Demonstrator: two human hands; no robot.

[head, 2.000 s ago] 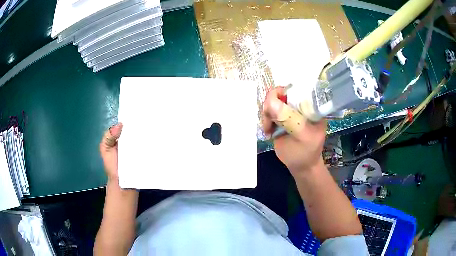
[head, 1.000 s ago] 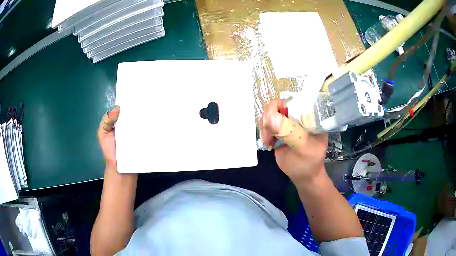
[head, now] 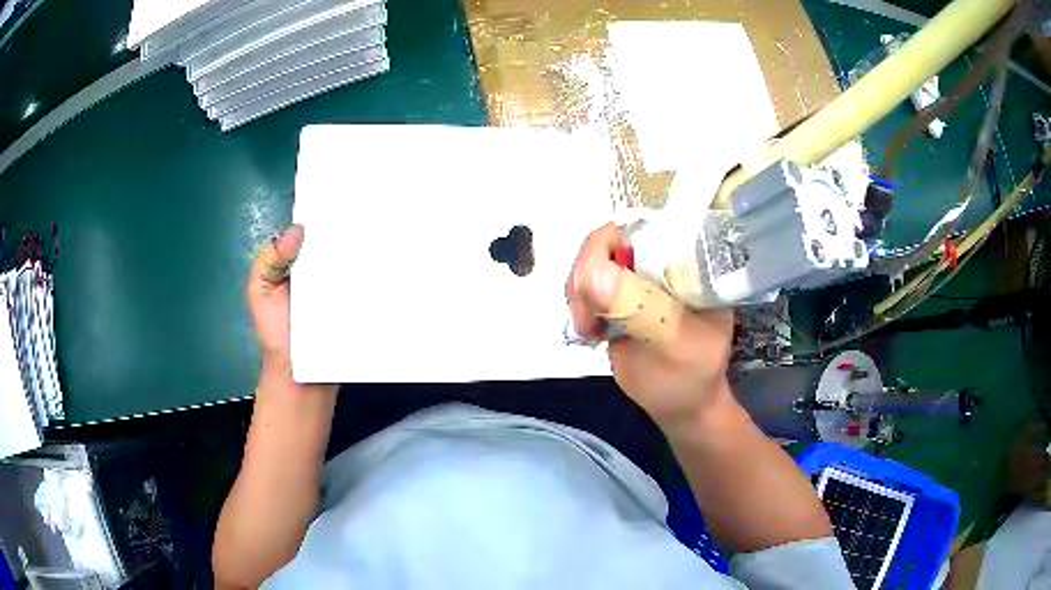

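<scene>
The white back cover (head: 403, 265), with a dark three-lobed hole, is held up in front of me over the bench's near edge. My left hand (head: 277, 282) grips its left edge, the fingers hidden behind it. My right hand (head: 651, 328), with tan tape on it, is closed around the glue dispensing gun (head: 784, 225). The gun has a red trigger and a silver-grey block. My right fingers overlap the cover's right edge; whether they touch it I cannot tell. The gun's nozzle tip is hidden.
A thick cream hose (head: 887, 98) runs from the gun to the upper right. Cardboard (head: 530, 58) bears a white sheet (head: 692, 92). White panels (head: 300, 63) are stacked far left, wired boards (head: 32, 334) at left. A blue basket (head: 939, 507) with a solar panel (head: 864, 524) is lower right.
The cover has moved a little up and to the right in view. My right hand and the gun have moved left, so my fingers now overlap the cover's right edge.
</scene>
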